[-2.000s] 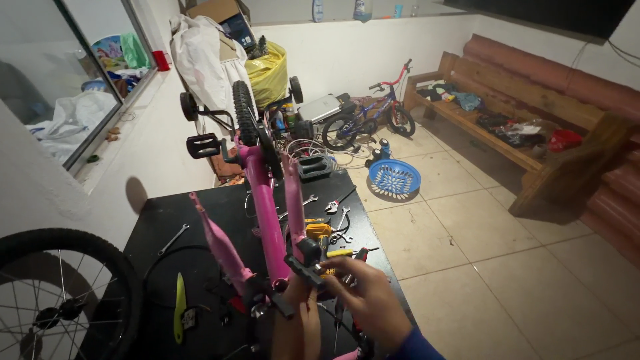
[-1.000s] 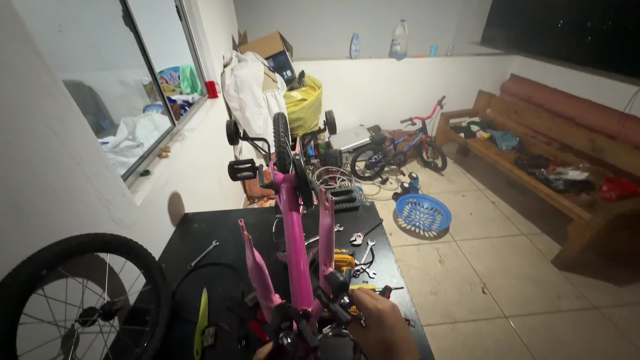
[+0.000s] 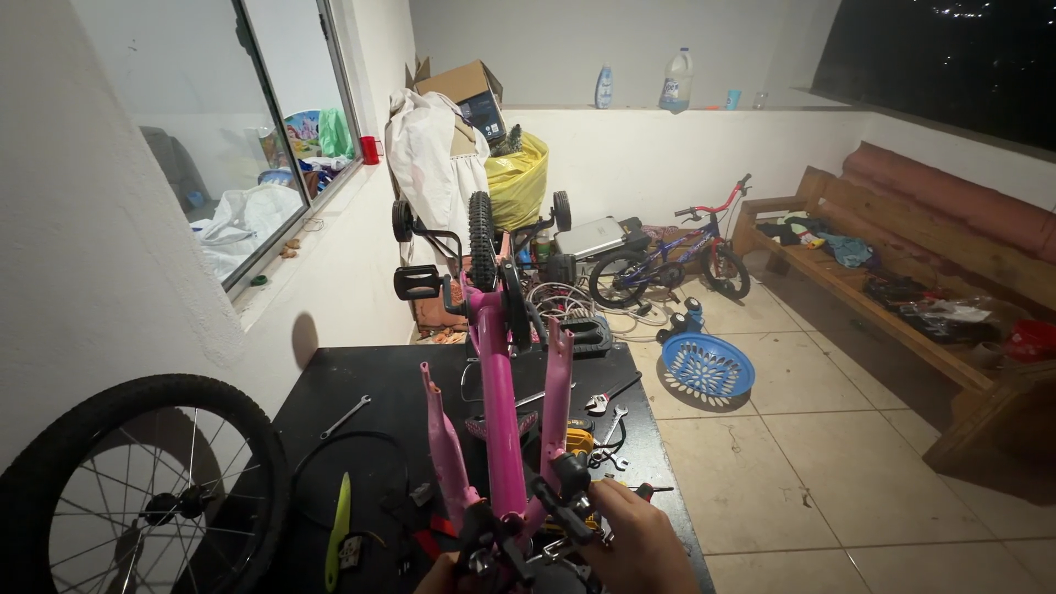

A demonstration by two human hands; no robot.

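A pink bicycle frame (image 3: 501, 404) stands upside down on the black table (image 3: 371, 371), its fork blades (image 3: 558, 396) pointing up and its knobby rear wheel (image 3: 481, 239) at the far end. My right hand (image 3: 639, 536) is at the black brake lever (image 3: 563, 513) by the right fork blade, fingers curled around it. Low in the view, my left hand (image 3: 437, 575) is mostly hidden behind black parts at the handlebar; its grip does not show. A combination wrench (image 3: 346, 417), a lime-green knife (image 3: 338, 532), an adjustable wrench (image 3: 601, 402) and a yellow power tool (image 3: 579, 439) lie around the frame.
A loose bicycle wheel (image 3: 276, 462) stands at the left edge. Past the table are coiled cables, a small blue bicycle (image 3: 672, 262), a blue plastic basket (image 3: 747, 363) on the tiled floor, and a wooden bench (image 3: 891, 330). Bags and a cardboard box (image 3: 462, 82) stand by the wall.
My left hand, visible beneath the right hand two seconds ago, is now farther left and mostly hidden. My right hand stays by the right fork blade. The view has shifted.
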